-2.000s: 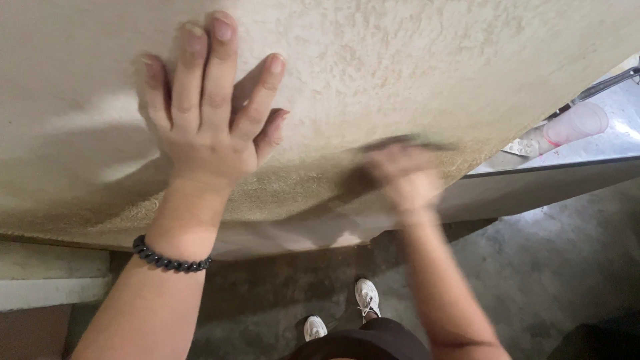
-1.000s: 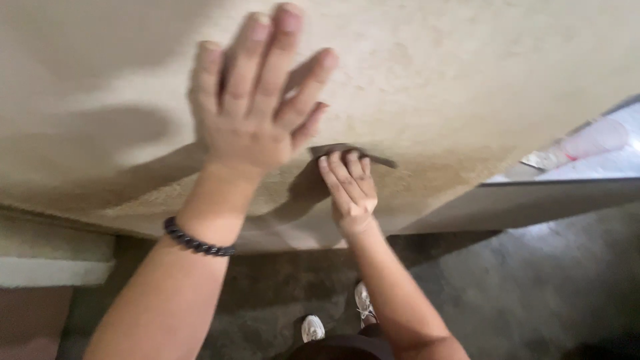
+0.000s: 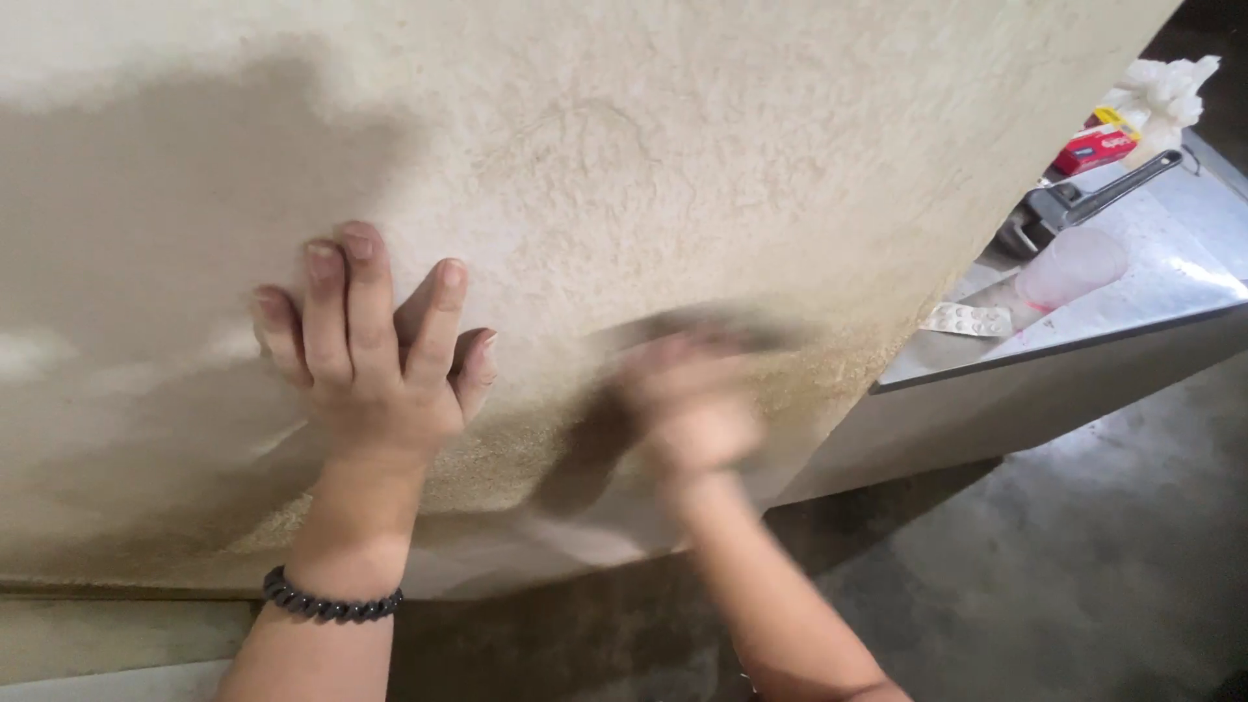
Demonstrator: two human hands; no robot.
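Note:
My left hand (image 3: 375,351) rests with spread fingers against a rough plastered wall (image 3: 604,195); a dark coiled band (image 3: 331,600) circles its wrist. Lower on the same wall, to the right, my right hand (image 3: 692,400) is blurred by motion. Its fingers are on a thin dark flat piece (image 3: 741,327), whose kind and material the blur hides. A brownish, coarser band of the surface runs around and below that hand.
At the right, a counter (image 3: 1160,292) holds a blister pack of tablets (image 3: 970,320), a pinkish translucent cup (image 3: 1072,268), a dark-handled metal tool (image 3: 1121,190), a red box (image 3: 1097,148) and a white plastic bag (image 3: 1165,93). A grey floor (image 3: 1072,565) lies below.
The view has shifted, showing more of the counter. From one second ago, my right hand has moved right along the wall with the dark flat piece, farther from my left hand.

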